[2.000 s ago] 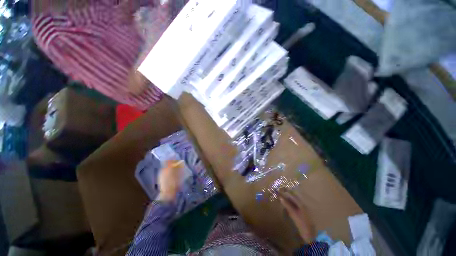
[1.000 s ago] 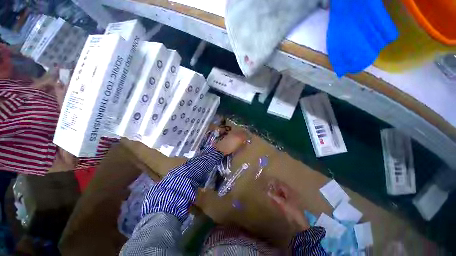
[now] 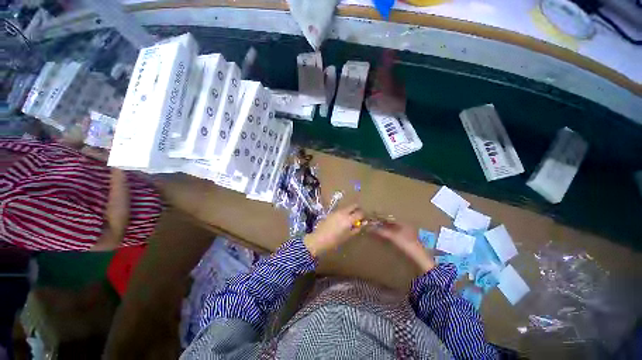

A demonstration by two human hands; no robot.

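My left hand [image 3: 336,228] is over the brown cardboard strip, fingers bent, with a small yellow-orange spot at the fingertips. My right hand [image 3: 403,238] is just to its right, fingertips pointing towards the left hand. A small cluster of tiny pale parts [image 3: 380,219] shows between the fingertips, partly hidden; whether either hand holds any of it cannot be told. A shiny heap of clear sleeves with dark parts [image 3: 299,193] lies left of my left hand. One clear sleeve [image 3: 335,202] lies near its knuckles.
Stacked white boxes [image 3: 243,140] stand at left. White cards [image 3: 455,240] and light-blue cards [image 3: 486,271] lie at right, beyond them clear polybags [image 3: 570,281]. A green conveyor [image 3: 436,105] carries white boxes. A carton [image 3: 151,302] with pale trays [image 3: 222,274] is lower left, near a person in striped clothing [image 3: 70,193].
My left hand has moved from the sleeve heap to the right, close to my right hand. The boxes on the conveyor have shifted, and the view has turned, showing more of the right side.
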